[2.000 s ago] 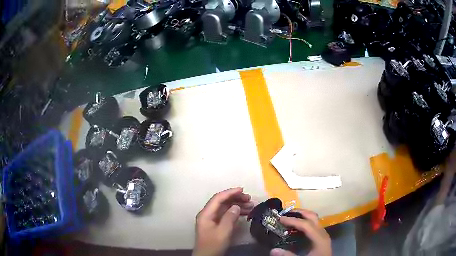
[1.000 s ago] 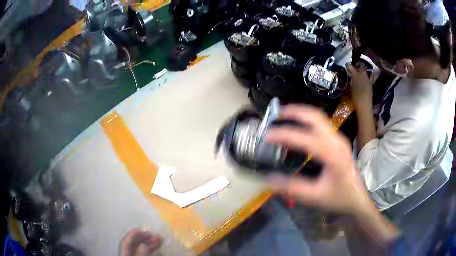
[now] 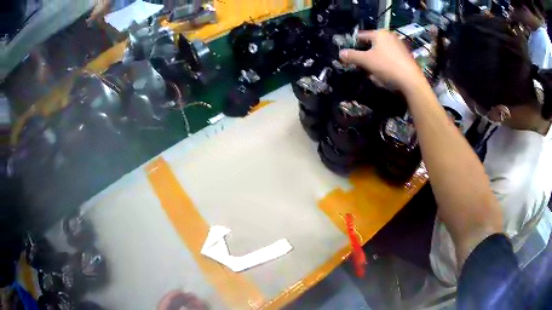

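My right hand reaches over the stacked black camera housings at the back right. Its thumb and fingers are at a housing with a silvery board on top of the far part of the stack; whether they still grip it is hard to tell. Other units in the stack show silvery boards and short white leads facing up. My left hand is blurred and cut off by the bottom edge, and its fingers cannot be made out clearly.
White bent paper lies by the orange tape. A red tool hangs at the table's front edge. A loose blurred group of housings is at the left. Grey metal parts stand beyond. A person in white sits close at the right.
The view has turned right. My right hand has carried a camera unit from the near table edge up to the far part of the stack. My left hand has dropped to the bottom edge.
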